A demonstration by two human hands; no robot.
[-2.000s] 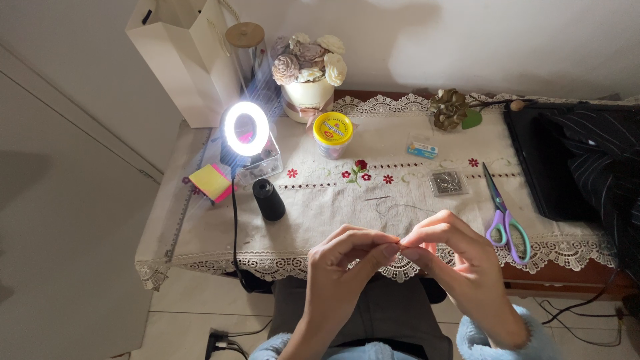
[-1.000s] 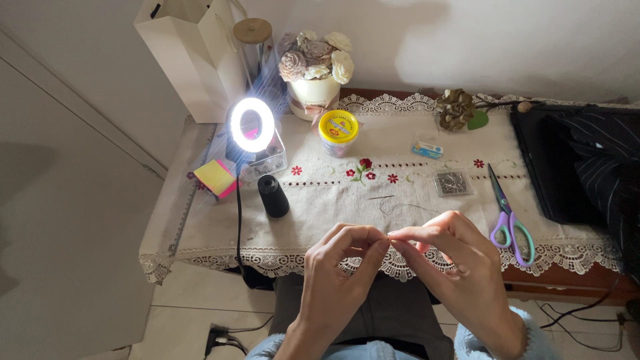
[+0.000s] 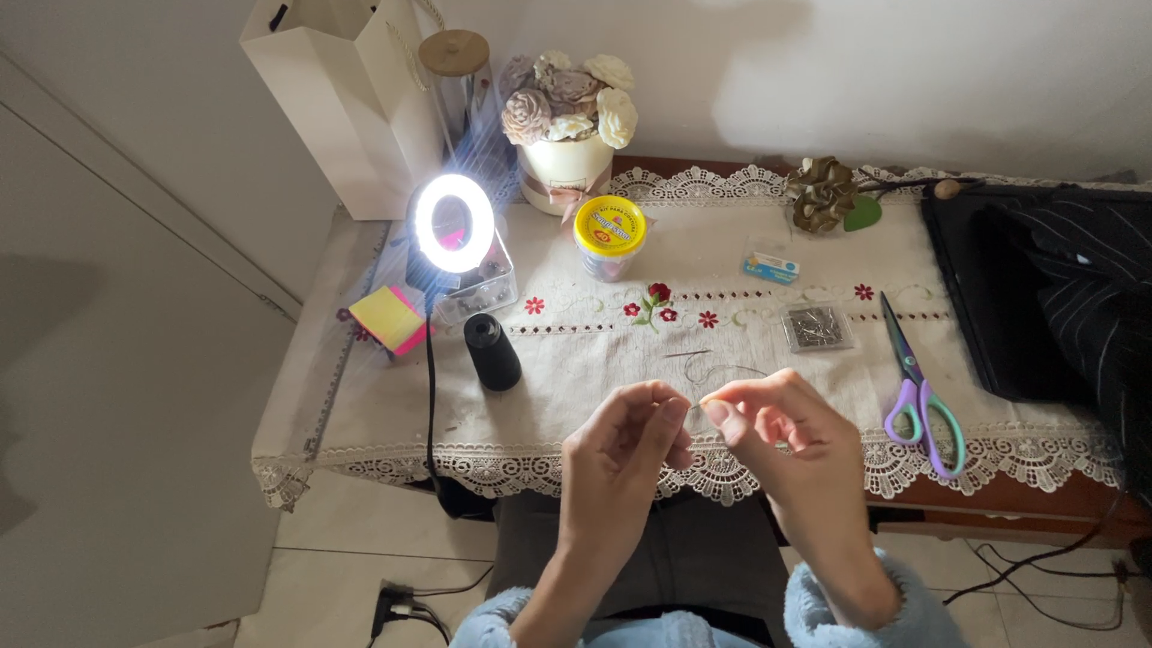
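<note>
My left hand (image 3: 625, 450) and my right hand (image 3: 792, 450) meet above the table's front edge, fingertips pinched. Between them runs a short, very thin dark strand (image 3: 692, 407), thread or needle; which of the two I cannot tell. On the cloth just beyond my fingers lie a sewing needle (image 3: 688, 353) and a loose curl of dark thread (image 3: 720, 367). A black thread spool (image 3: 492, 352) stands upright to the left. Scissors with purple and green handles (image 3: 924, 409) lie to the right, near a clear box of pins (image 3: 816, 328).
A lit ring lamp (image 3: 491, 225) stands at left beside a clear plastic box (image 3: 490, 292) and sticky notes (image 3: 387, 319). Behind are a yellow-lidded tub (image 3: 610, 229), a flower pot (image 3: 567, 171) and a small blue-and-white packet (image 3: 770, 264). Dark striped fabric (image 3: 1089, 297) lies right, over the lace-edged tablecloth (image 3: 594, 418).
The fingertips of my hands, close together in the earlier frames, are now slightly apart with the thin strand visible between them. The things on the table have not moved.
</note>
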